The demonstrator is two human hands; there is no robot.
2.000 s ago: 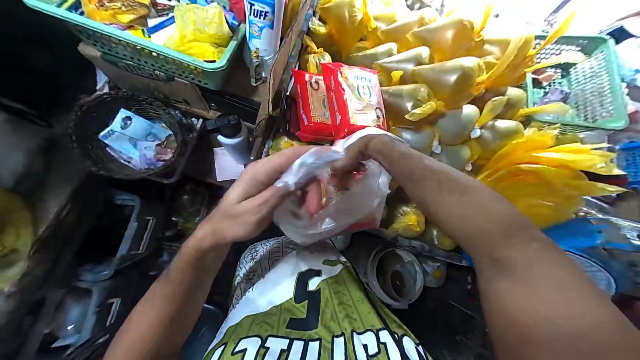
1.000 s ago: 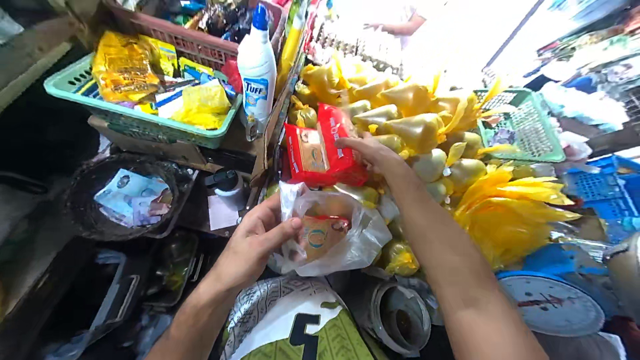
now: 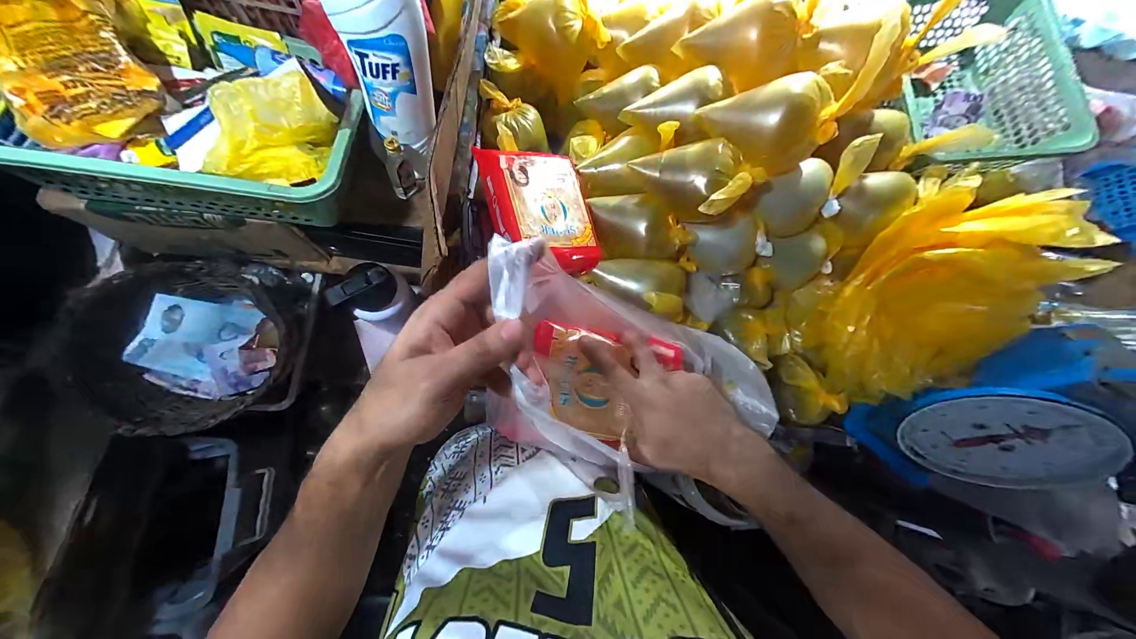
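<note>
My left hand (image 3: 444, 355) pinches the rim of a thin white plastic bag (image 3: 728, 382) and holds its mouth apart. Inside the bag lies a red and tan packet (image 3: 572, 390), with my right hand (image 3: 666, 408) reaching in and its fingers on the packet; whether they grip it is unclear. More red shows behind the fingers. Just above the bag another red and tan packet (image 3: 546, 204) rests against knotted bags of yellowish liquid (image 3: 683, 177).
At left are a green basket (image 3: 333, 191) of packets, a white bottle (image 3: 390, 71), and a dark round basket (image 3: 80, 355) holding banknotes (image 3: 200, 342). A dial scale (image 3: 1012, 439), yellow plastic bags (image 3: 941, 302) and another green basket (image 3: 1074, 115) stand at right.
My right hand has moved from the red packets above the bag down into the bag. One packet remains above where two showed earlier. The view has tilted down.
</note>
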